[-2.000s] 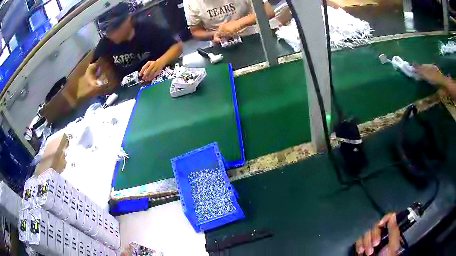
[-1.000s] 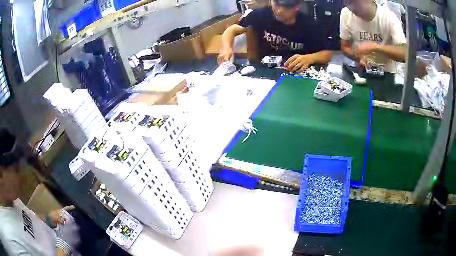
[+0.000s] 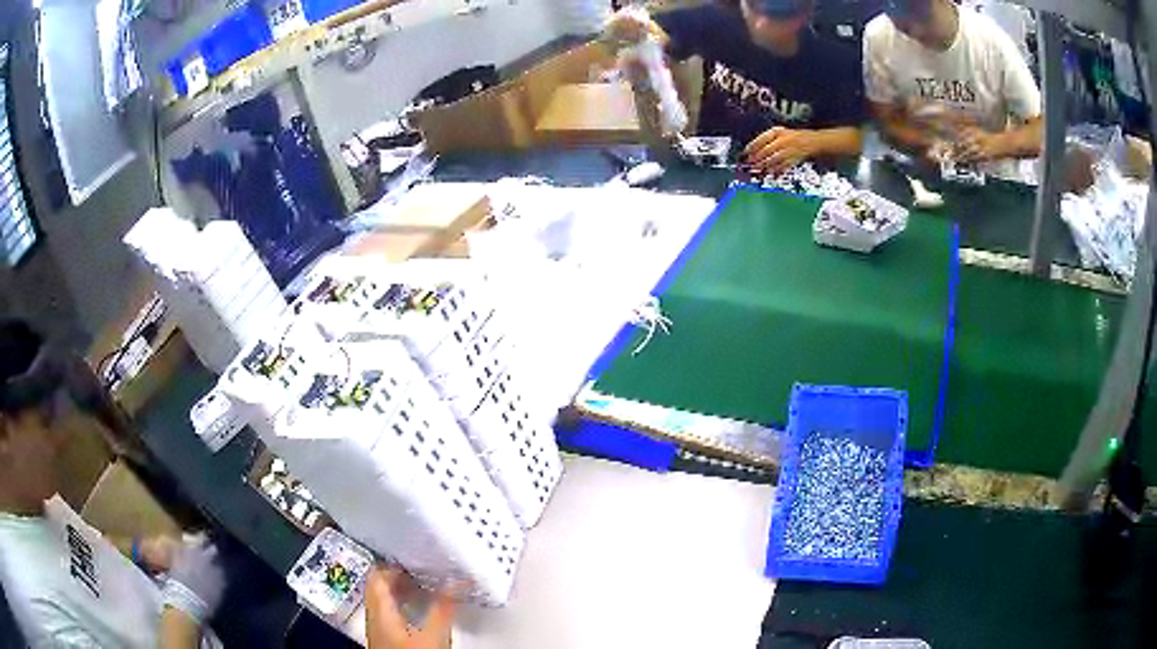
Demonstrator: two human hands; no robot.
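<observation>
My left hand [image 3: 409, 614] is at the bottom edge, partly cut off, with its fingers at the lower near end of a leaning stack of white housings [image 3: 425, 475]. Whether it grips the stack or only touches it cannot be told. Green boards with yellow and dark parts show at the stack tops. A single white housing with a board [image 3: 333, 571] lies left of the hand. My right hand is out of view.
A blue bin of screws [image 3: 837, 494] stands on the right, by a blue-edged green panel [image 3: 787, 317]. A white rim [image 3: 878, 643] shows at the bottom edge. Two people sit across; another person [image 3: 89, 558] is at left.
The view has swung left since the first frame, so my hand with the screwdriver has left it. My left hand has come to the stack's base. The front stack sits slightly further right.
</observation>
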